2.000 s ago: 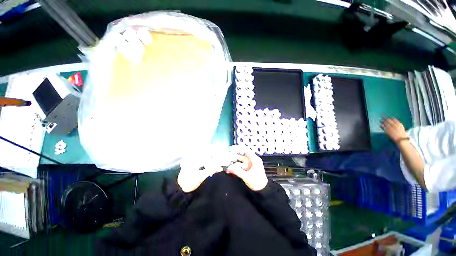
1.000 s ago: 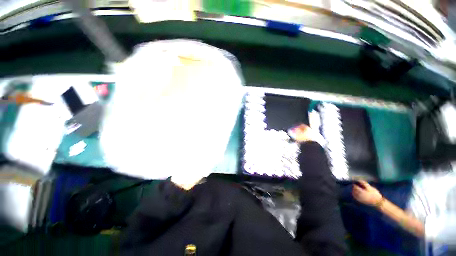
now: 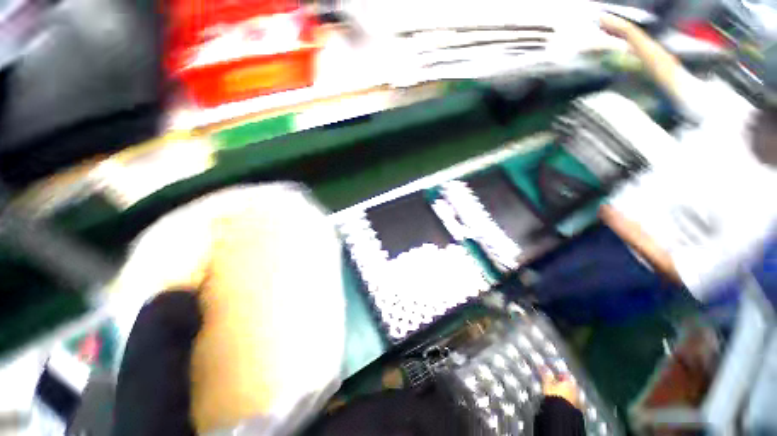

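My left arm in a black sleeve reaches into the bag-lined carton [image 3: 268, 315]. My left hand [image 3: 177, 266] is washed out by glare there, and its fingers and any contents cannot be made out. My right hand [image 3: 558, 387] is small and blurred over the clear blister tray [image 3: 503, 375] at lower right. What its fingers hold cannot be told. White pieces [image 3: 417, 285] stand in rows in the near black tray [image 3: 405, 226]. More white pieces [image 3: 486, 230] fill one side of the second black tray [image 3: 515, 209].
A red bin [image 3: 243, 72] sits on the shelf beyond the bench. A co-worker [image 3: 699, 196] in a white top is at the right, one arm stretched toward the shelf. A dark-screened box [image 3: 60, 387] is at lower left, partly cut off.
The view has turned and tilted. My right hand has left the near black tray for the blister tray. My left arm has moved from the bag's near edge into it. The co-worker's arm is raised.
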